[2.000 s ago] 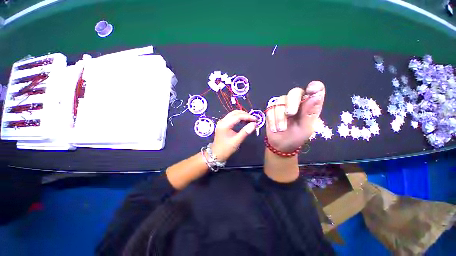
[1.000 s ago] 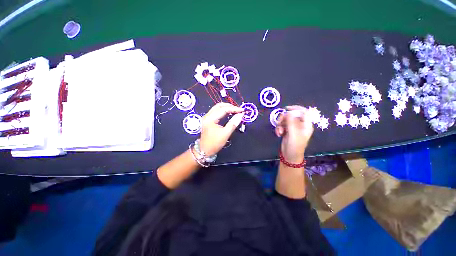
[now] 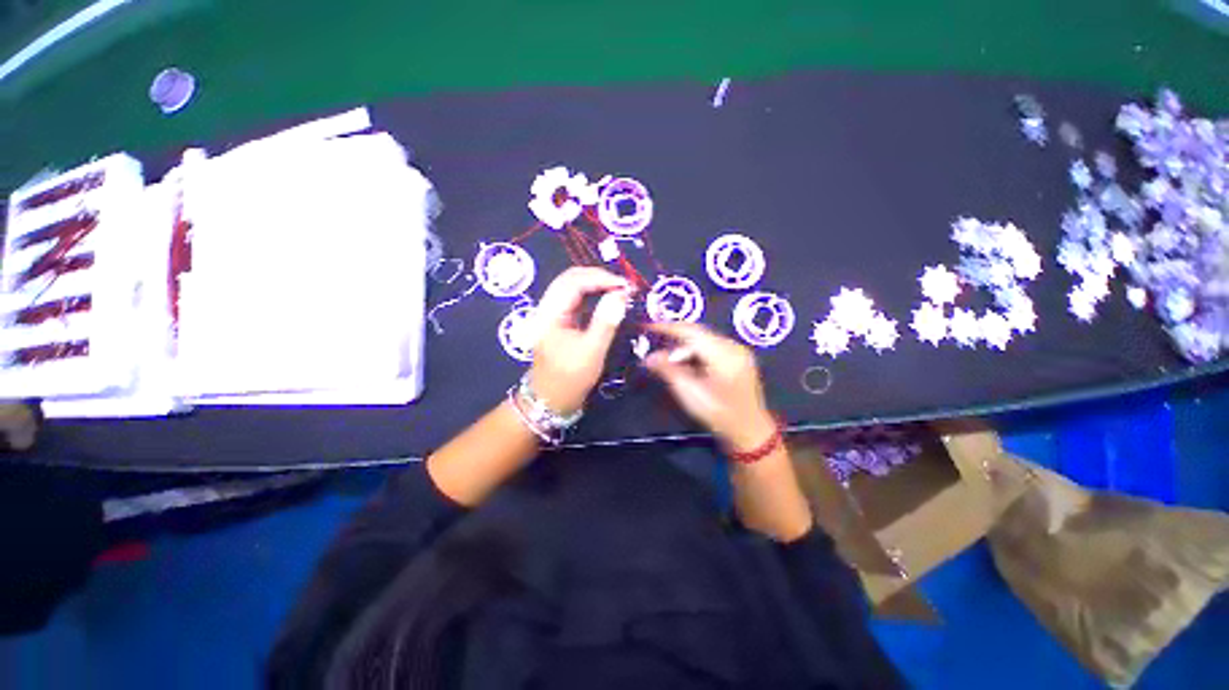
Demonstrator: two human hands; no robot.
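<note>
My left hand (image 3: pixel 577 330) is over the bench left of centre, thumb and forefinger pinched together at the thin red lead wires (image 3: pixel 629 270). My right hand (image 3: pixel 708 380) is just to its right, blurred, its fingertips near the left fingertips; whether it holds anything cannot be told. A round housing (image 3: pixel 674 301) lies just above the hands. More round housings lie around, one at the right (image 3: pixel 763 318) and one at the left (image 3: pixel 506 268), another partly behind my left hand. A white wired module (image 3: pixel 557 198) lies above with red leads running down.
White star-shaped inserts (image 3: pixel 970 324) lie at right, with a large heap (image 3: pixel 1186 229) beyond. At left are a slotted foam tray (image 3: pixel 128 283) and a flat white foam tray (image 3: pixel 303 276). A thin loop (image 3: pixel 817 379) lies near the front edge. A cardboard box (image 3: pixel 930 506) is below. Another person's hand (image 3: pixel 18 425) shows far left.
My right hand has moved left and down, away from the right-hand housings, to beside my left hand. The housing beneath it is now uncovered. My left hand stays near the wires.
</note>
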